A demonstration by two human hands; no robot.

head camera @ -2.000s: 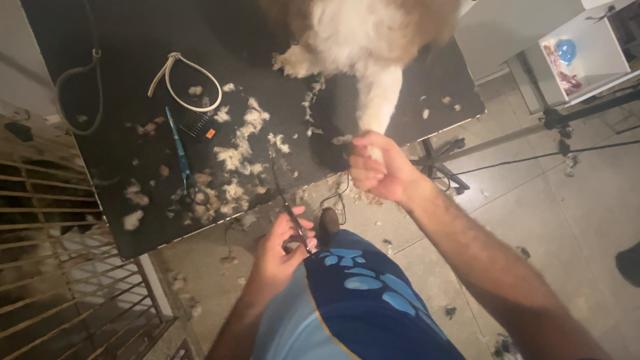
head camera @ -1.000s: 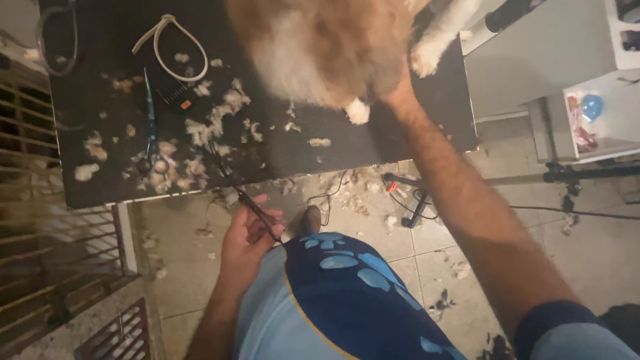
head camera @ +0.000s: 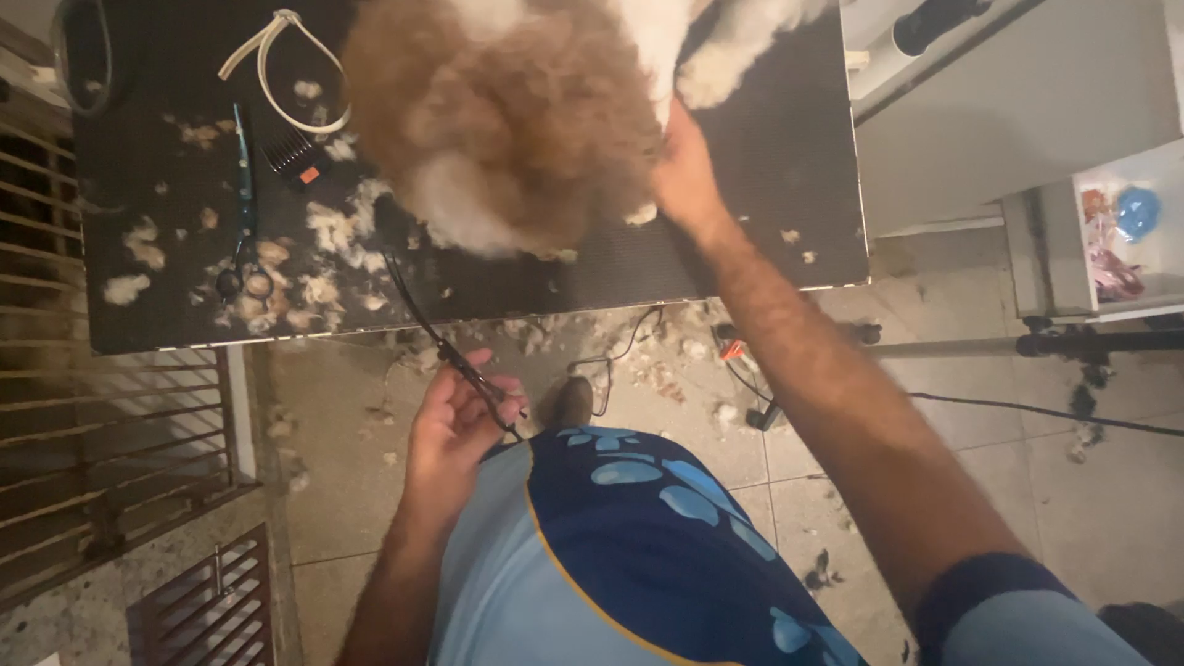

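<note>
A fluffy brown and white dog is on the black grooming table, its outline blurred. My right hand reaches to the dog's right side in the view, against a white leg; the fingers are partly hidden by fur, so its grip cannot be told. Just off the table's near edge, my left hand holds dark curved scissors, blades pointing up and left over the table. Blue shears lie on the left part of the table, beside a black clipper guard comb.
A pale looped strap lies behind the comb. Cut fur tufts litter the table and floor. Metal bars stand at left. An open white drawer with coloured items is at right. A black cable crosses the tiles.
My right hand was around a pale leg near the table's edge; it is now farther in, beside the dog's body. The dog's body has come nearer the front edge. The scissors stay in my left hand.
</note>
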